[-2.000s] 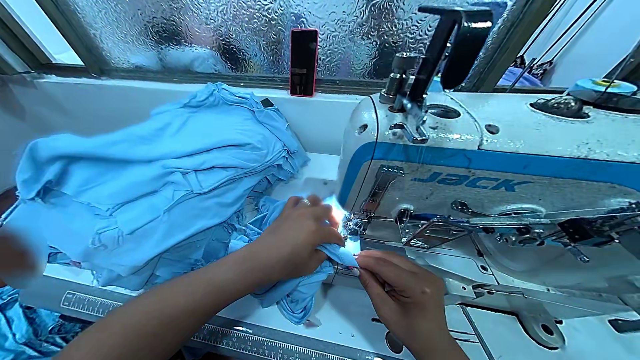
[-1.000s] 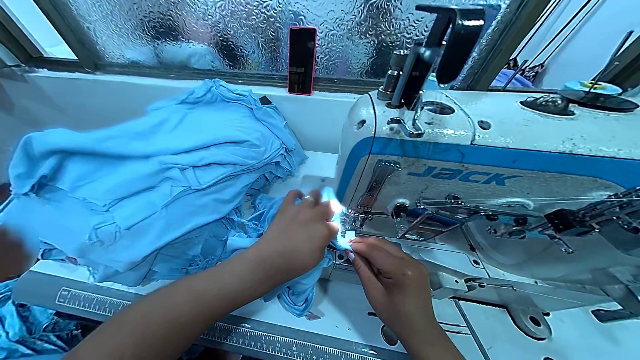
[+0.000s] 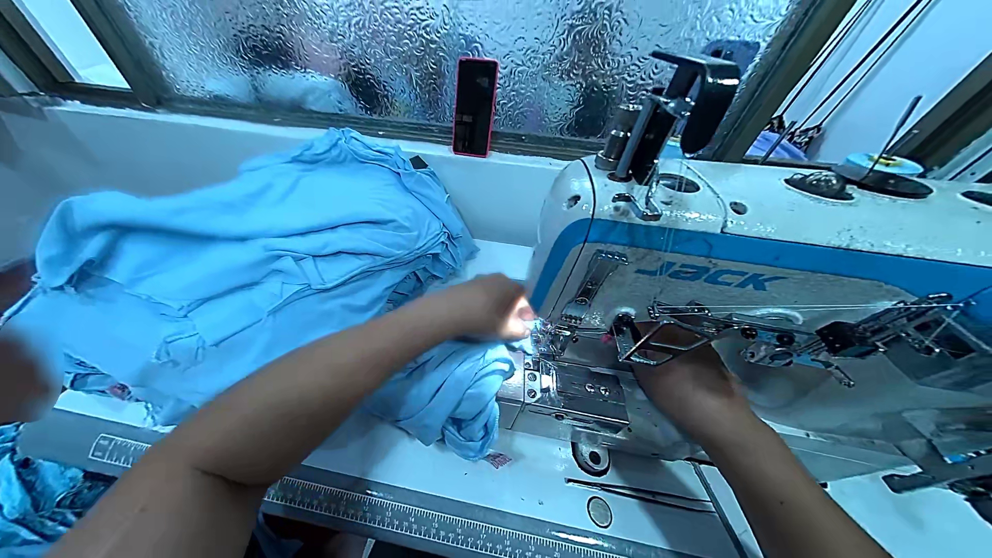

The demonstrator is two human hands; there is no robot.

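A white and blue Jack industrial sewing machine (image 3: 775,240) stands at the right. My left hand (image 3: 496,310) is at the left side of its lit needle area (image 3: 550,337), touching light blue fabric (image 3: 457,387) that bunches below the hand; its fingers are blurred, and a grip cannot be made out. My right hand (image 3: 674,360) reaches in right of the needle, behind a metal thread-guide frame (image 3: 666,341), its fingers mostly hidden. A large heap of light blue garments (image 3: 256,256) lies left of the machine.
A metal ruler (image 3: 418,523) runs along the table's front edge. Tweezers (image 3: 635,494) lie at the front right. A phone (image 3: 474,106) leans upright against the textured window. More blue fabric (image 3: 39,496) shows at the lower left. A thread spool (image 3: 883,167) sits on the machine.
My right hand has moved from the cloth at the needle, rightward and in behind the thread-guide frame. My left hand remains by the needle area.
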